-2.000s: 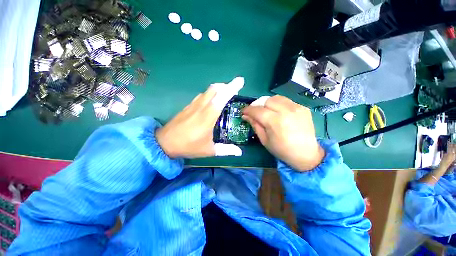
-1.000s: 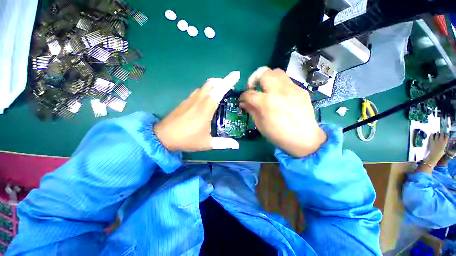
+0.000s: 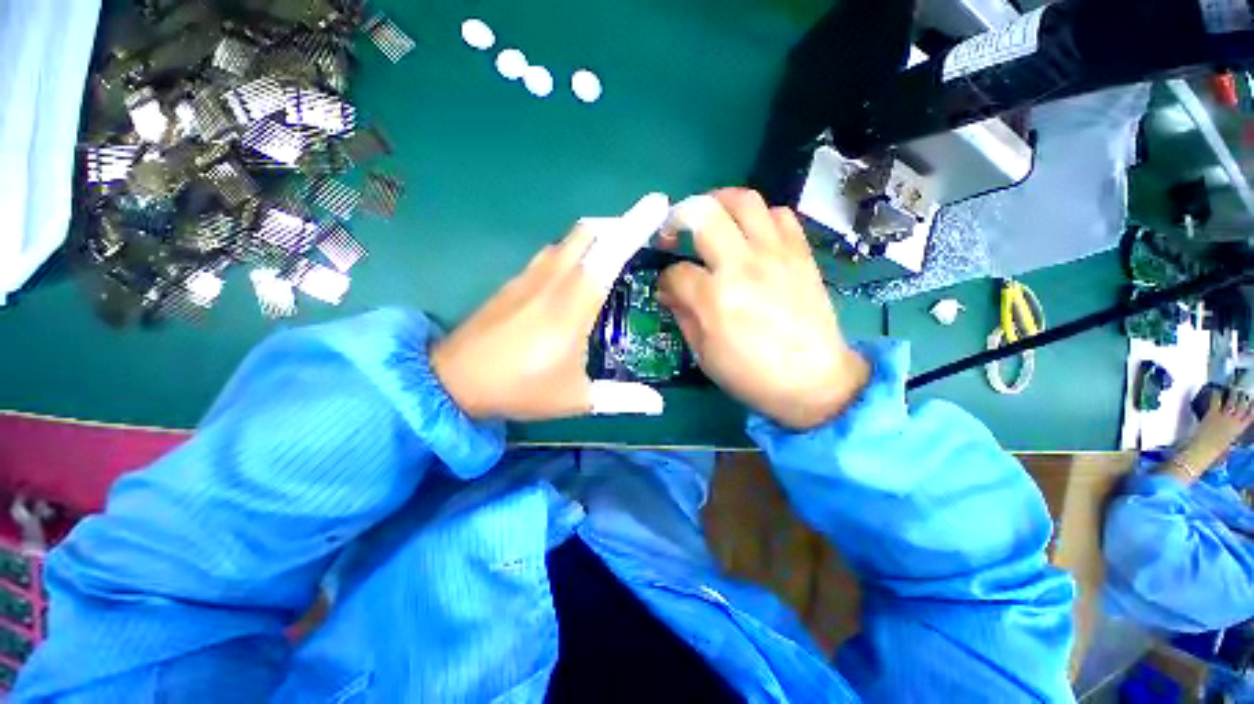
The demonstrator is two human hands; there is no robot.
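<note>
A black housing [image 3: 607, 360] with a green circuit board [image 3: 649, 347] inside lies on the green bench near its front edge. My left hand [image 3: 530, 330], with white finger cots, holds the housing from the left, fingers at its far side and thumb at its near side. My right hand [image 3: 756, 305] is over the right and far part of the housing, fingers bent at its far right corner. It covers part of the board; whether its fingertips hold a small part is hidden.
A pile of ribbed metal plates [image 3: 227, 165] and white paper [image 3: 41, 138] lie left. Four white discs [image 3: 538, 81] lie beyond. A screw feeder [image 3: 880, 206], a black screwdriver [image 3: 1045, 62], a plastic bag [image 3: 1059, 206] and yellow scissors [image 3: 1015, 323] are right. A neighbour's arm [image 3: 1183, 530] shows far right.
My right hand's fingers have moved from over the board to the housing's far edge, close to my left fingertips. My left hand keeps its hold. The neighbour's hand has shifted.
</note>
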